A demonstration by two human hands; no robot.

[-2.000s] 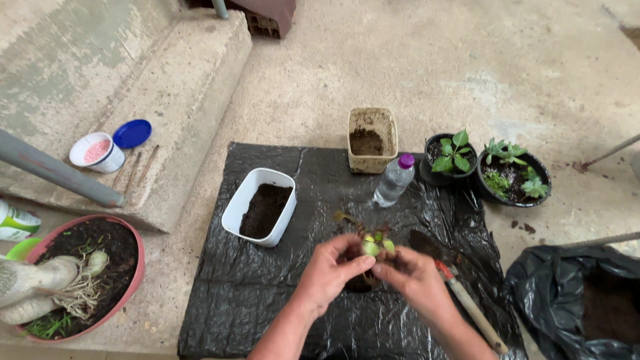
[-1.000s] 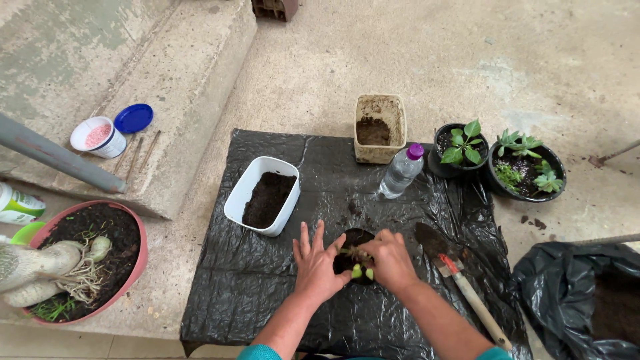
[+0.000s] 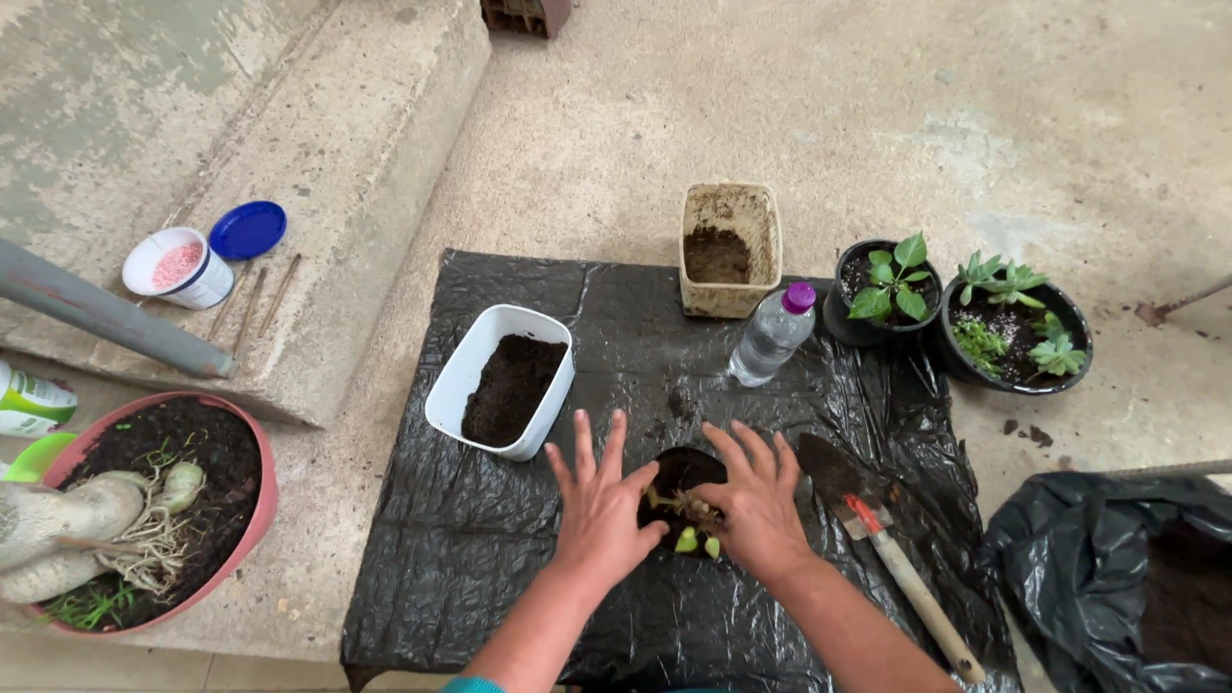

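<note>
A small dark pot of soil [image 3: 685, 469] stands on a black plastic sheet [image 3: 462, 549], between my two hands. In it lies a small plant with light green leaves [image 3: 687, 540] and a brownish root or stem. My left hand [image 3: 599, 510] is at the pot's left rim, fingers spread, with thumb and index apart over the edge. My right hand [image 3: 756, 496] reaches in from the right; its thumb touches the plant's brown part, the other fingers spread over the rim. Whether the thumb and a finger pinch the plant cannot be told. A hand trowel [image 3: 905, 568] lies right of my right hand.
A white tub of soil [image 3: 443, 404] is at left; a dirty beige container [image 3: 731, 300], a purple-capped water bottle [image 3: 770, 337] and two potted plants [image 3: 857, 327] [image 3: 1020, 380] stand beyond. A black bag of soil [image 3: 1049, 539] sits right, a pink planter [image 3: 265, 500] left, below a concrete step [image 3: 385, 192].
Two seconds ago both hands held the leafy plant up; it is now down in the dark pot. Since one second ago, my left hand has stayed by the left rim and my right fingers have spread.
</note>
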